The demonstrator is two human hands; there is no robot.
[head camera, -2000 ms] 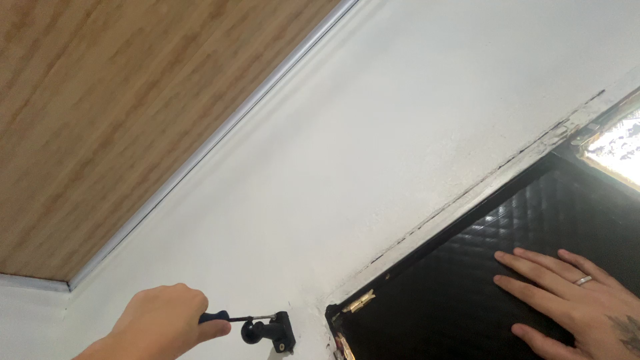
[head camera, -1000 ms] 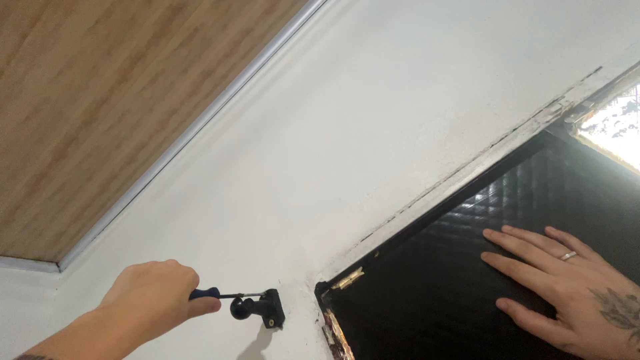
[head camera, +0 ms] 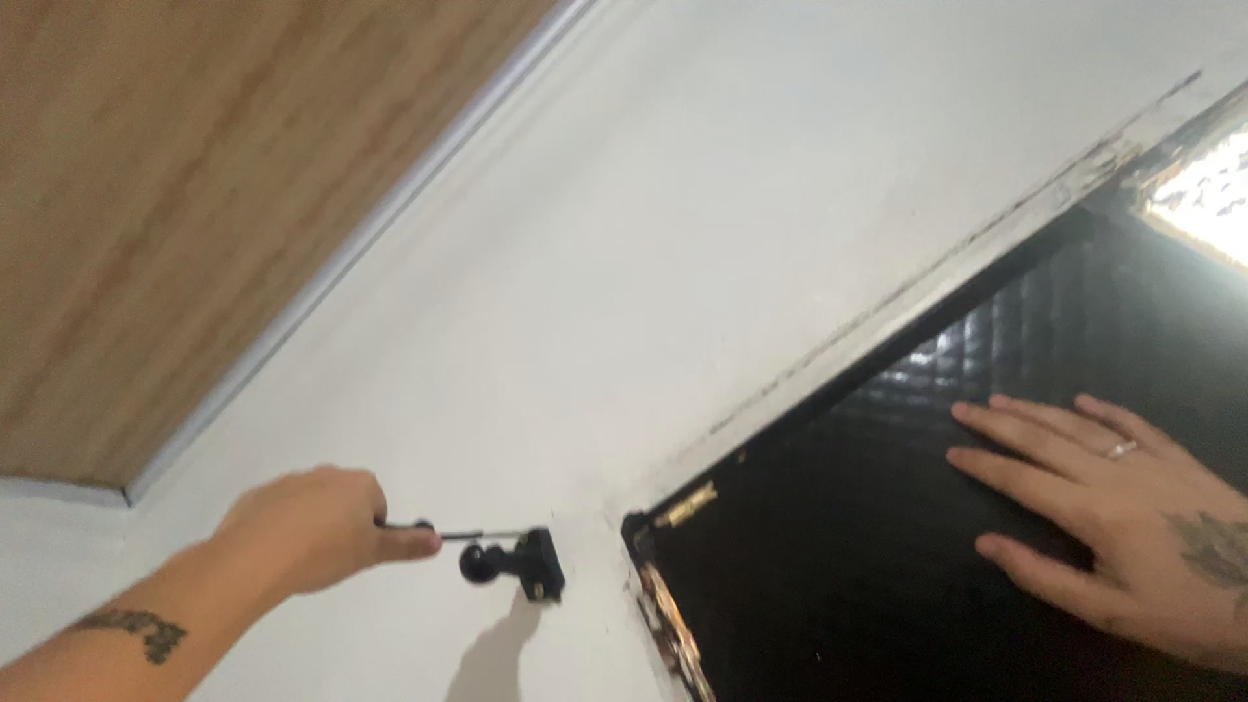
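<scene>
My left hand [head camera: 317, 531] is closed round the dark handle of a screwdriver [head camera: 468, 535]. Its thin metal shaft points right, and the tip meets the upper part of a black wall bracket with a ball joint [head camera: 538, 564]. The bracket sits against the white wall [head camera: 585, 292], with a screw showing near its bottom. My right hand [head camera: 1102, 497], wearing a ring, lies spread on a black quilted-pattern panel [head camera: 829, 546] and holds nothing. Most of the screwdriver's handle is hidden in my left hand.
A wood-look ceiling [head camera: 195, 195] with pale trim [head camera: 390, 210] fills the upper left. A brass-coloured hinge [head camera: 687, 505] is at the panel's corner, beside a rough, broken frame edge [head camera: 673, 624]. A bright opening [head camera: 1204, 200] shows at the far right.
The screwdriver stays in my left hand at the bracket; its handle is now more covered by the fingers. My right hand remains spread on the black panel. The view has shifted somewhat.
</scene>
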